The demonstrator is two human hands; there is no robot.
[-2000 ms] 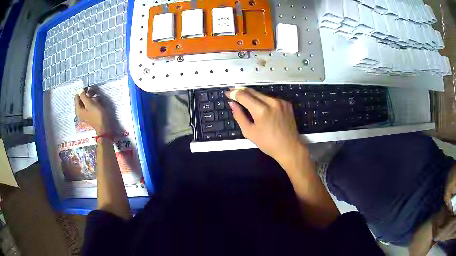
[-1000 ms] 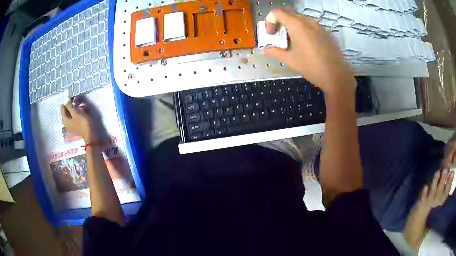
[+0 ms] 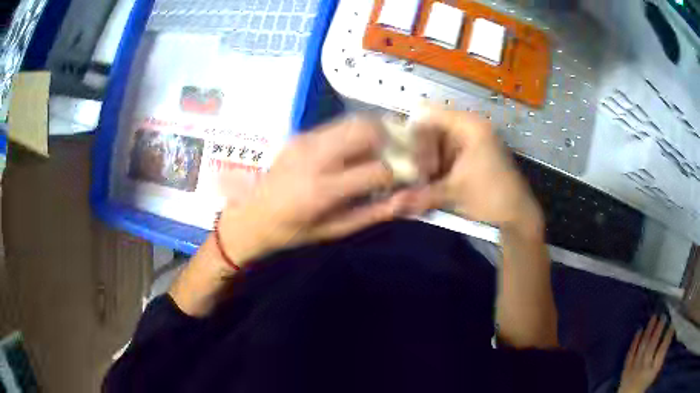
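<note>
My left hand [image 3: 330,180] and my right hand [image 3: 468,165] meet in front of my body, both blurred. A pale whitish piece [image 3: 401,150] shows between their fingers; it looks like a white workpiece, but the blur hides its outline. Both hands seem to hold it. The orange fixture [image 3: 529,73] lies at the top, on the perforated metal plate [image 3: 368,77]. Three white workpieces sit in its pockets, one of them the workpiece [image 3: 486,41] on the right. The rightmost pocket holds no workpiece.
The blue-rimmed tray [image 3: 104,169] stands at left, with parts [image 3: 253,38] at its far end and a newspaper liner [image 3: 165,160]. The keyboard [image 3: 591,215] lies below the plate, partly behind my right hand. Rows of parts [image 3: 652,130] lie at right. Another person's hand [image 3: 648,353] shows at lower right.
My right hand has left the plate and my left hand the tray; they have come together. The view has turned. The fixture now holds three workpieces, where two showed a second ago.
</note>
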